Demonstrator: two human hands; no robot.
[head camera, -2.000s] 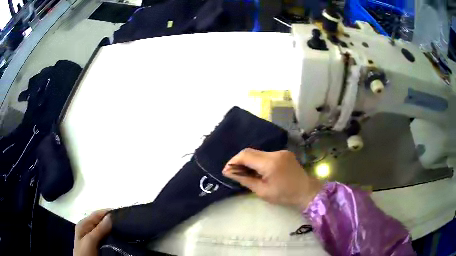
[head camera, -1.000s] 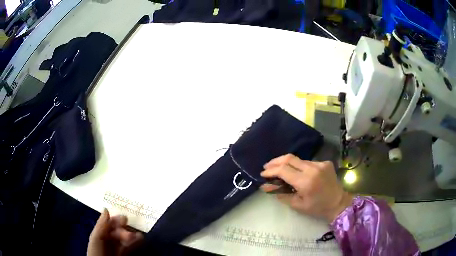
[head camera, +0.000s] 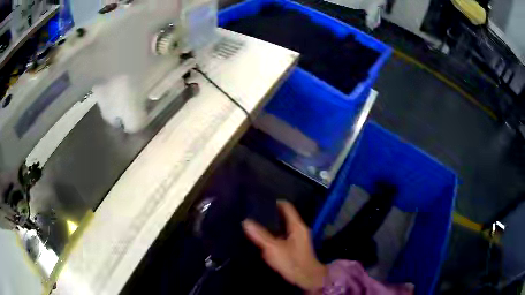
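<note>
My right hand, with a purple sleeve, is low in the centre, beyond the table's front edge. Its thumb and a finger are spread against dark, blurred fabric; whether they grip it cannot be told. Small silver glints show on the dark mass left of the hand. My left hand is out of the picture. The off-white sewing machine stands at the left, its lamp spot lit on the grey bed.
A blue bin holding dark pieces stands behind the table's right end. Another blue bin stands right of my hand, with dark fabric inside. A metal-edged board lies between them. Grey floor with a yellow line shows at right.
The view has swung right to the machine's end and the bins. My right hand has left the panel on the table and is now beside the bin. My left hand and the panel's place on the table have left view.
</note>
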